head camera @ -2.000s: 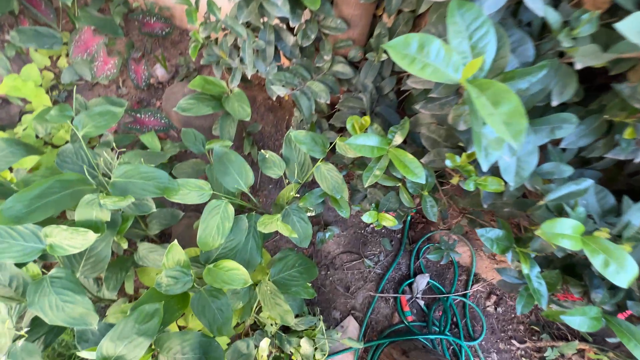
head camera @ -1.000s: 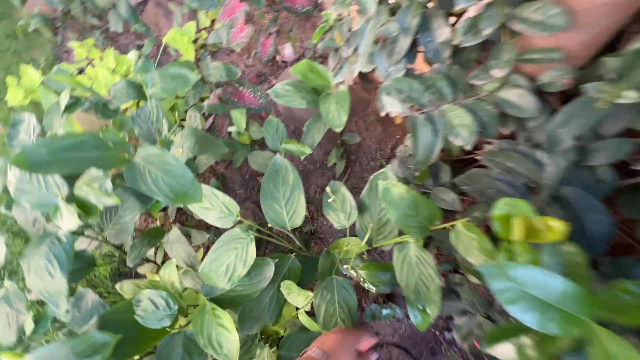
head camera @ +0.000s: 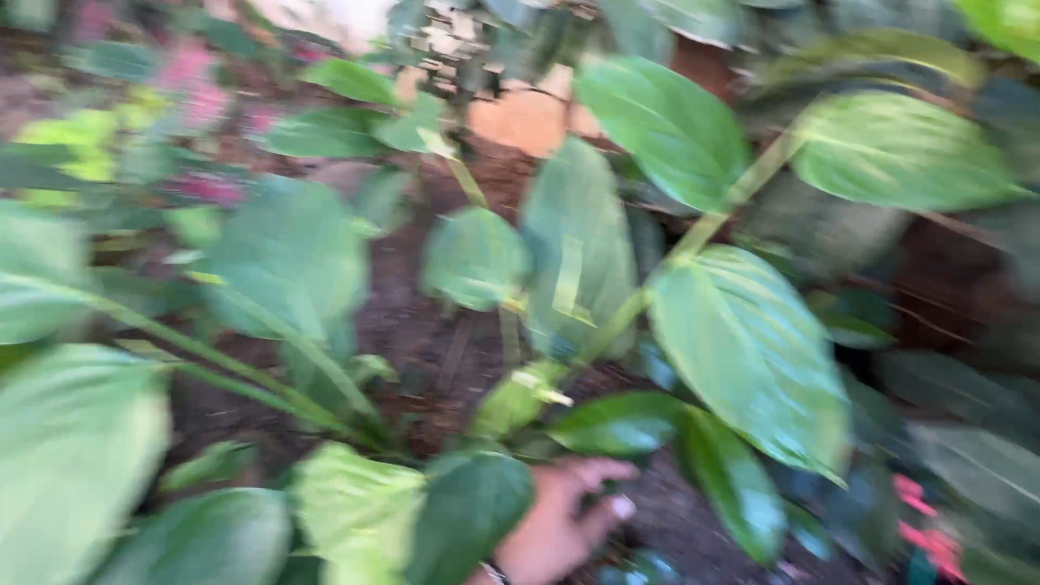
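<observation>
My left hand (head camera: 556, 516) reaches in from the bottom edge, low among broad-leaved green plants. Its thumb and fingers are bent around a gap where some dark green shows; blur hides whether they grip it. A band is at the wrist. A dark green leaf (head camera: 475, 516) covers part of the hand's left side, and glossy leaves (head camera: 621, 424) hang just above the fingers. Above the hand, a thick green stem (head camera: 691, 240) slants up to the right, bearing large ribbed leaves (head camera: 751, 357). My right hand is out of view.
Dark soil (head camera: 406, 325) shows between the stems. Pink-and-green leaves (head camera: 195, 89) are blurred at upper left. An orange-brown object (head camera: 520, 122) lies behind the plants. Small red-pink shapes (head camera: 926, 520) show at lower right, beside dense dark foliage (head camera: 951, 390).
My left hand shows more fully than one second ago, when only part was at the bottom edge. The view has moved nearer the plants; the green hose of two seconds ago is out of view.
</observation>
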